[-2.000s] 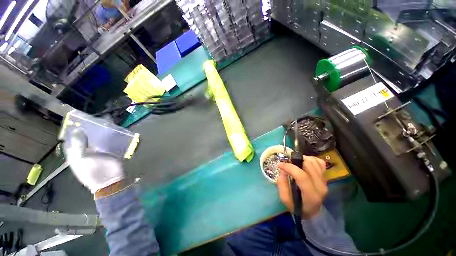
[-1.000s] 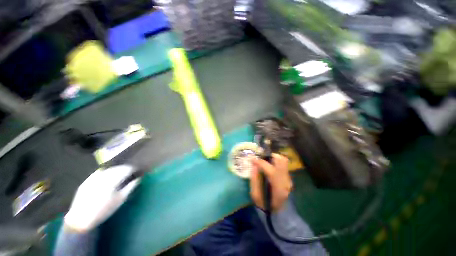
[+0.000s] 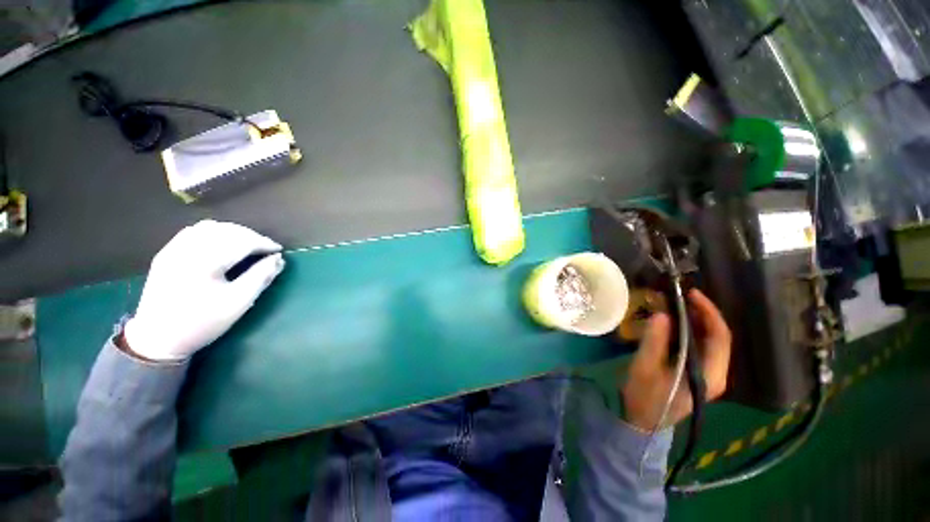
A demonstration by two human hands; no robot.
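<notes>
My left hand [image 3: 204, 291], in a white glove, rests at the left on the bench strip's belt-side edge, fingers curled; a dark patch shows between thumb and fingers, and I cannot tell if it is an object. My bare right hand [image 3: 681, 359] is around the soldering iron [image 3: 695, 382], right of the solder dross cup [image 3: 602, 296]. The iron points up towards the dark holder [image 3: 653, 240]; its tip is not clear. A power supply unit [image 3: 229, 155] with its coiled black cord [image 3: 138, 122] lies on the belt beyond my left hand, untouched.
A yellow-green divider bar [image 3: 484, 143] crosses the belt [image 3: 352, 102]. The soldering station [image 3: 765, 316] and solder spool [image 3: 780, 153] stand right. The sponge tray [image 3: 638, 312] is beside the cup. Another unit [image 3: 12, 212] is cut off left.
The view has shifted down. My left hand earlier held a unit; now a unit lies on the belt beyond that hand. My right hand has moved from over the cup to its right, with the iron.
</notes>
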